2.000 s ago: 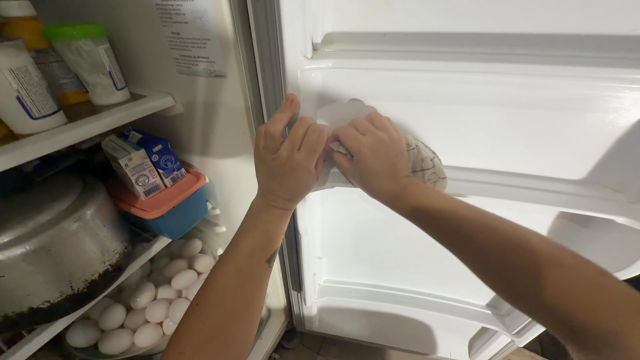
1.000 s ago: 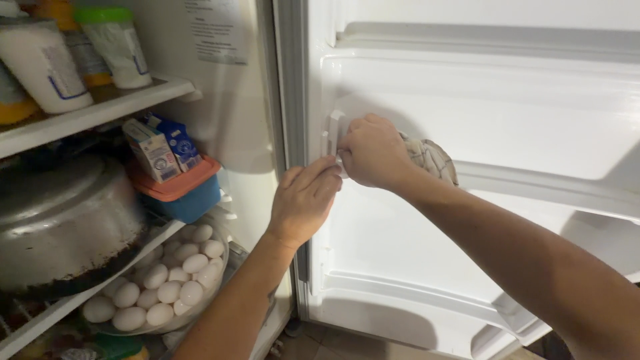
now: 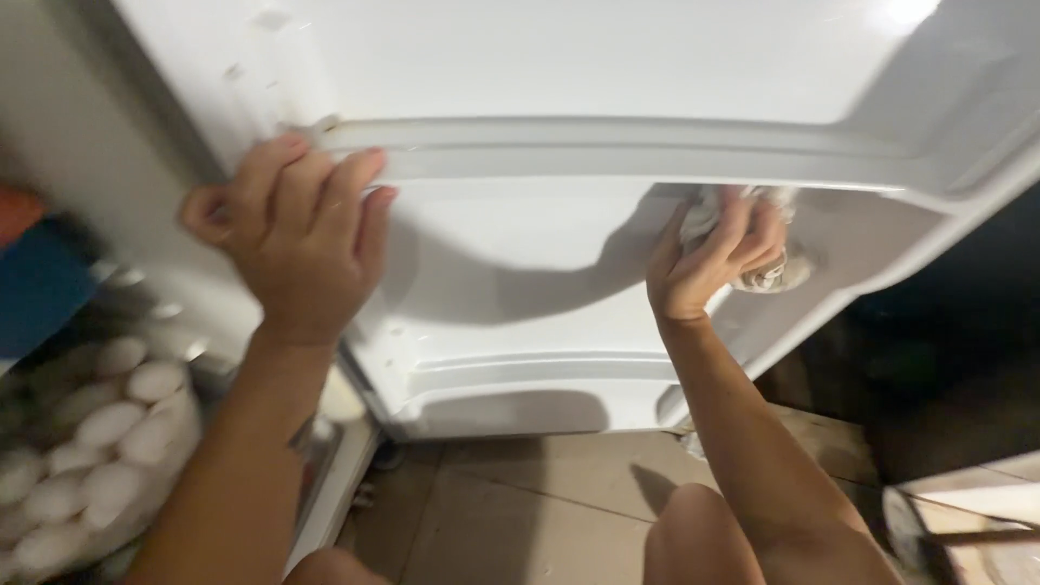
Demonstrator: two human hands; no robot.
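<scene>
The white inner side of an open refrigerator door (image 3: 520, 150) spans the middle of the view. My left hand (image 3: 296, 227) rests with fingers apart at the door's hinge-side edge, by the end of a molded ridge, holding nothing. Over toward the door's right side, my right hand (image 3: 719, 244) grips a crumpled pale cloth (image 3: 772, 272) with a dark pattern and presses it against the panel just below the ridge. Part of the cloth is hidden behind my fingers.
Inside the refrigerator at the lower left, white eggs (image 3: 110, 426) fill a bowl below a blue container (image 3: 41, 280). Below the door lies a tiled floor (image 3: 487, 504), with my knees over it. A dark object stands beyond the door's right edge.
My right hand has moved from the door's hinge side to its far right side with the cloth. The left hand has come away from the right one. The view has tilted down.
</scene>
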